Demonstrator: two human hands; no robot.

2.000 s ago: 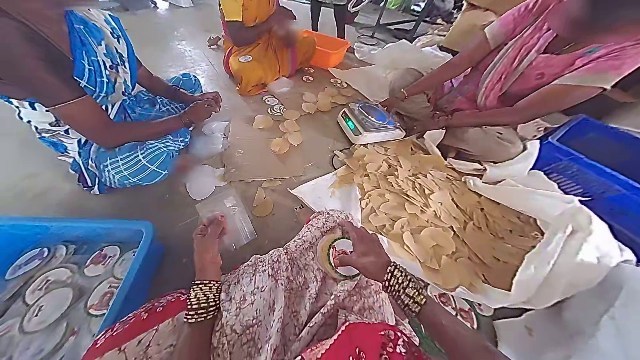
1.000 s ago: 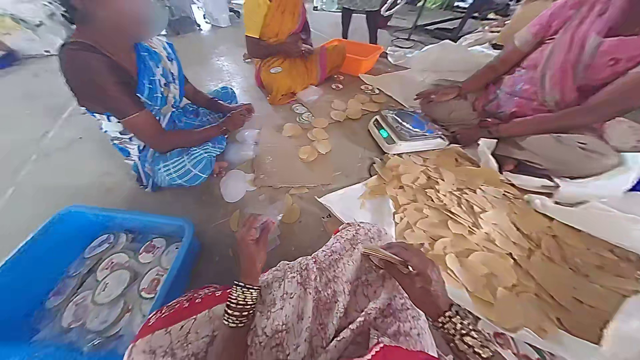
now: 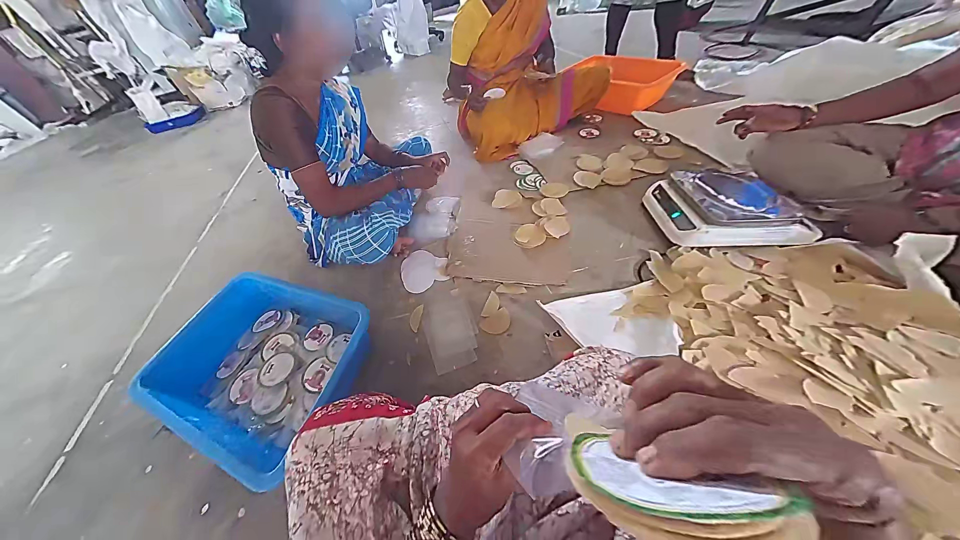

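My left hand (image 3: 487, 454) grips a clear plastic bag (image 3: 544, 450) above my lap. Close on its right, my right hand (image 3: 742, 442) holds a stack of thin tan discs (image 3: 622, 510), topped by a white round label with a green rim (image 3: 675, 487). The stack's left edge is against the bag; whether it is inside the bag's mouth I cannot tell. Flat clear bags (image 3: 448, 334) lie on the floor ahead. A large heap of tan discs (image 3: 840, 337) spreads on white sheeting to the right.
A blue crate (image 3: 247, 450) with packed discs stands at left. Ahead lie a cardboard sheet (image 3: 510, 255) with discs and a digital scale (image 3: 731, 217). An orange tub (image 3: 637, 79) is farther back. Two people sit ahead; another person's arm reaches in at right.
My right hand has brought the stack from over my lap toward the bag in my left hand. The loose bag on the floor, beside my left hand earlier, is now held. The view has turned left.
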